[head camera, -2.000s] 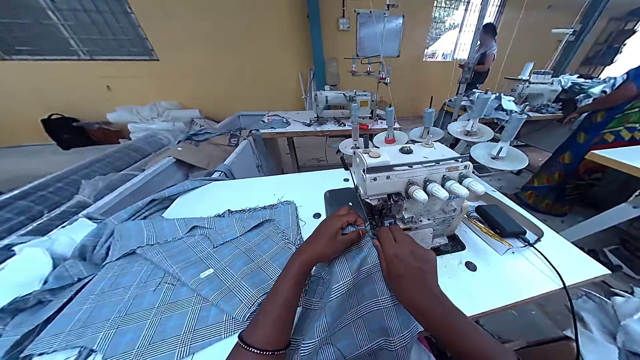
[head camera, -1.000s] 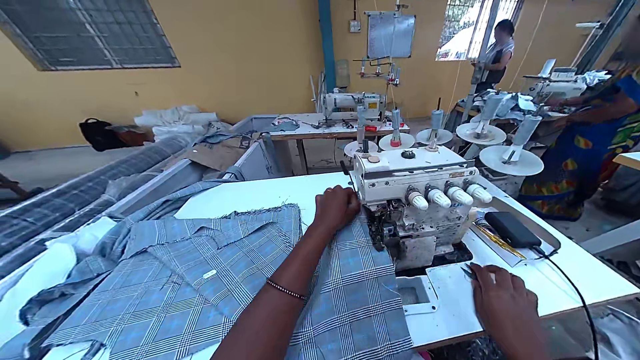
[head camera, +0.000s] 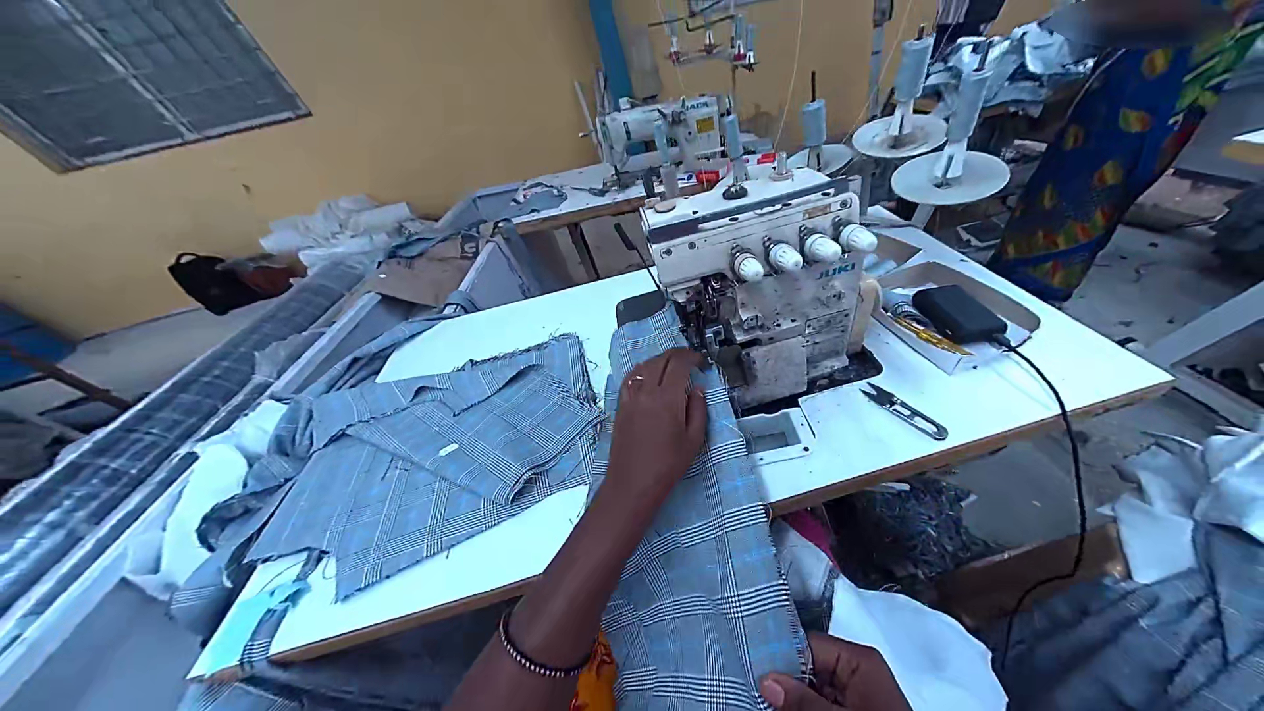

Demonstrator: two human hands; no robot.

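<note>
A long strip of grey-blue plaid fabric runs from the overlock sewing machine down over the table's front edge. My left hand lies on the strip just left of the needle area, fingers near the presser foot, which is partly hidden. Below the table edge, at the bottom of the view, my right hand pinches the strip's right edge between thumb and fingers. Thread snips lie on the tabletop right of the machine. More plaid pieces with frayed edges are spread on the left of the table.
A black box with a cable sits on the table's right side. Thread cones on round stands rise behind it. A person in patterned cloth is at the upper right. Another sewing machine stands behind. Fabric scraps lie at the lower right.
The snips, at my right hand one second ago, now lie released on the table. My right hand has moved down to the fabric's edge. The view has turned downward.
</note>
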